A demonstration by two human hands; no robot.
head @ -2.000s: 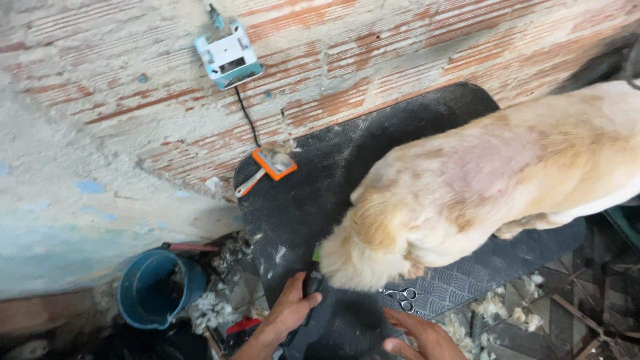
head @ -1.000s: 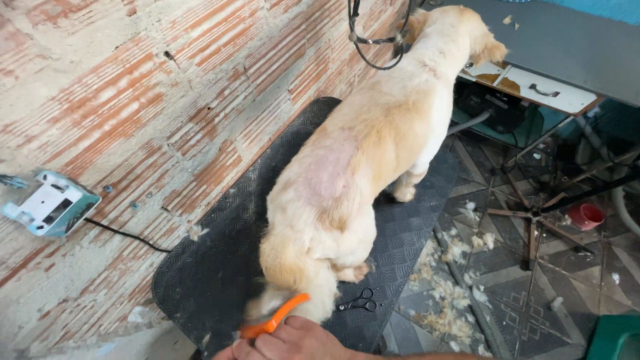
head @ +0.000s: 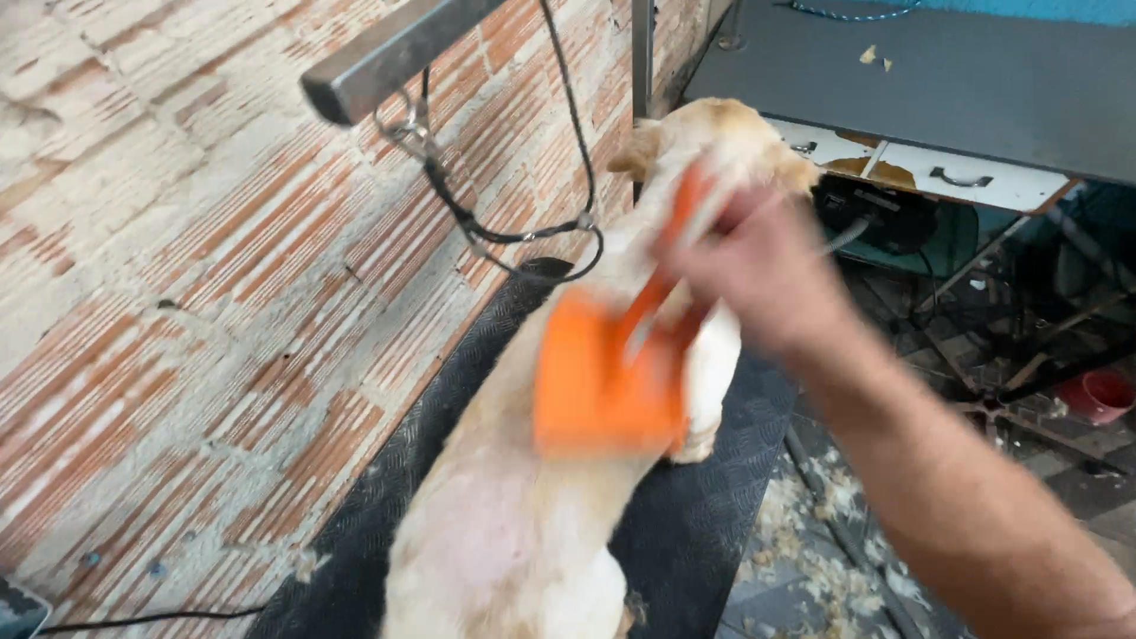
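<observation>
My right hand (head: 754, 257) is shut on the handle of an orange slicker brush (head: 608, 382), both blurred. The brush's broad head is over the dog's back; whether it touches the coat cannot be told. The short-haired, cream-and-tan dog (head: 497, 532) stands on a black textured grooming table (head: 692, 541), its head toward the far end, facing away. A pinkish patch shows on its lower back. My left hand is out of view.
A black cord loop (head: 532, 235) hangs from a metal arm (head: 390, 58) above the dog's left side. A rough brick wall (head: 222, 311) borders the table. At the back stands a grey-topped desk (head: 932, 89); cut fur (head: 825, 541) and a red bowl (head: 1096, 395) lie on the floor.
The orange brush, lying on the table two seconds ago and in my right hand by the dog's rear one second ago, is now over its back. The view has swung toward the dog's head.
</observation>
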